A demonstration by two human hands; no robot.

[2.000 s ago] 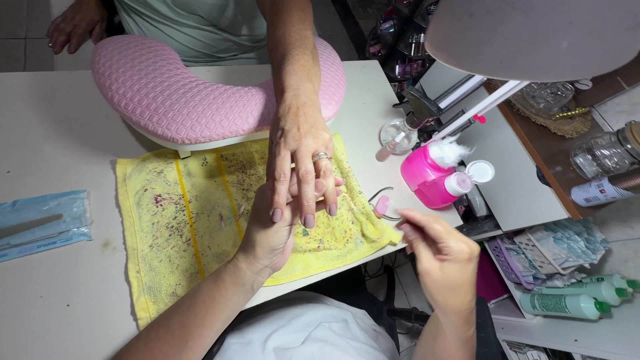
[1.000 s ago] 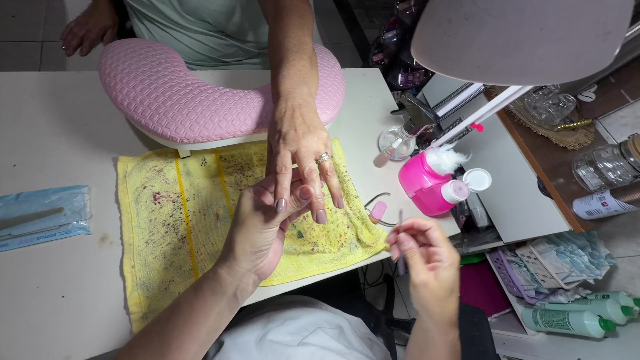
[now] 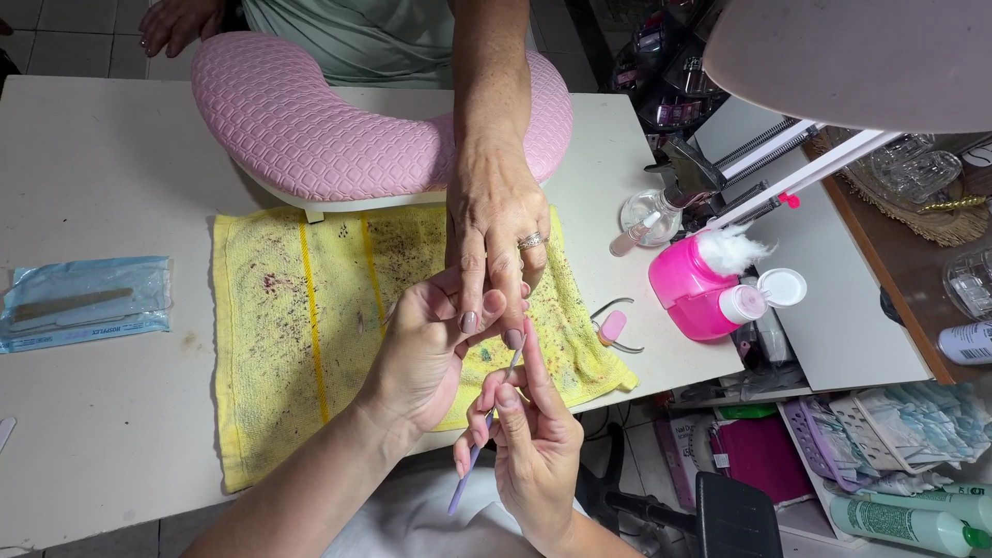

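Note:
My left hand (image 3: 422, 349) holds the fingers of another person's hand (image 3: 496, 201), which wears a ring and mauve nail polish. That person's forearm lies over a pink quilted armrest (image 3: 349, 147). Pinched in my right hand (image 3: 535, 442) is a slim manicure tool with a purple handle (image 3: 465, 484); its metal tip is at one of the person's painted fingernails. Under the hands is a yellow towel (image 3: 271, 349) with dark specks. Metal nippers (image 3: 634, 349) with a pink piece (image 3: 612, 326) lie at the towel's right edge.
A pink dispenser (image 3: 682, 287) holding cotton, a polish bottle (image 3: 632, 236) and a glass jar (image 3: 659, 213) stand at right, below a lamp shade (image 3: 845, 62). A blue pouch (image 3: 89, 302) lies left. Baskets (image 3: 821, 449) and green bottles (image 3: 899, 523) are lower right.
My right hand has moved left from beside the towel's right edge to the person's fingertips, with the tool in it. My left hand still holds the person's fingers.

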